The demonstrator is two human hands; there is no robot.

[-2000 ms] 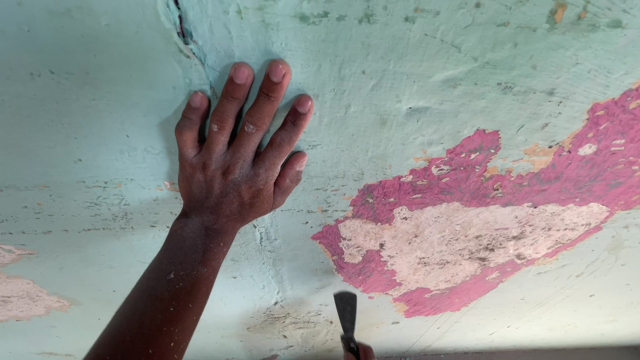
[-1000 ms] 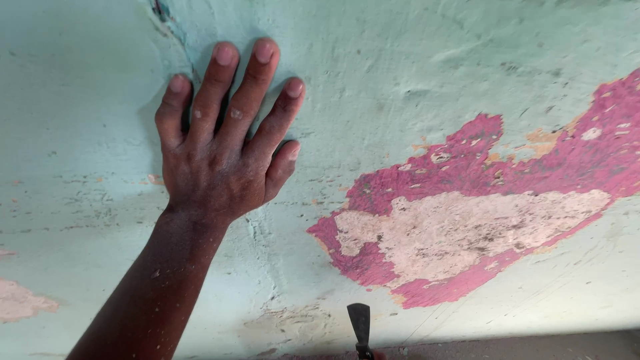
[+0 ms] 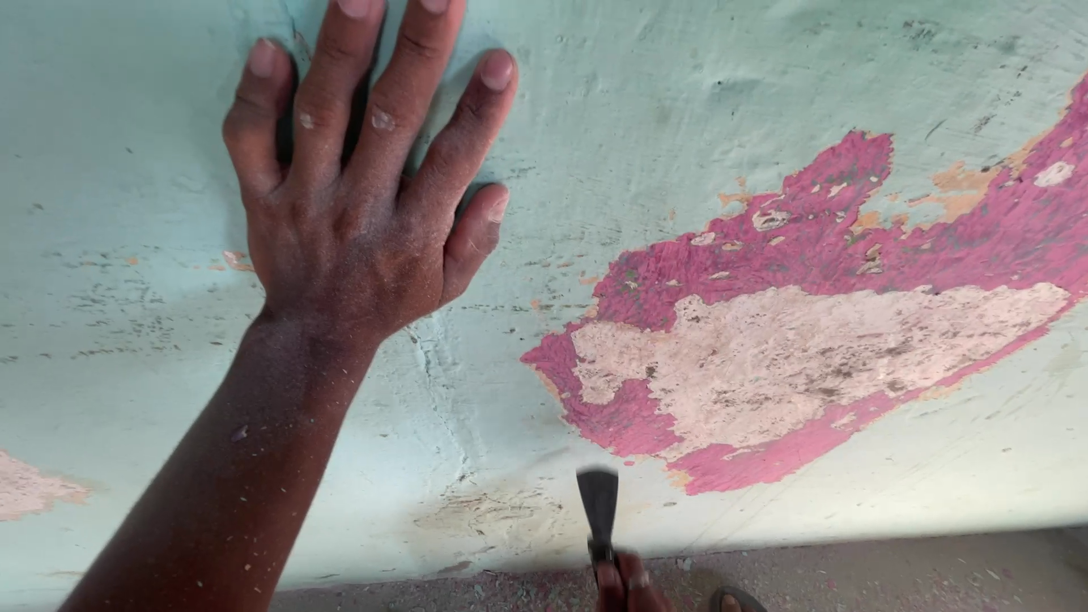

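My left hand [image 3: 357, 187] lies flat with its fingers spread on a painted pale green wall [image 3: 544, 170], holding nothing; the skin carries pale dust and flecks. At the bottom, my right hand [image 3: 625, 586] grips a paint scraper [image 3: 599, 501] with a dark blade pointing up. The blade is just below the lower left end of a large bared patch, where magenta paint [image 3: 807, 246] surrounds pinkish plaster [image 3: 833, 357]. Whether the blade touches the wall cannot be told. Most of my right hand is cut off by the frame's edge.
A floor strewn with paint chips [image 3: 510, 591] runs along the wall's foot. Part of a foot in a sandal [image 3: 735, 599] shows at the bottom. A crack [image 3: 433, 382] runs down the wall below my left hand, and another bared patch [image 3: 34, 487] is at the left edge.
More of the floor and of my right hand with the scraper has come into view. The scraper's blade has changed its tilt. My left hand stays flat on the wall.
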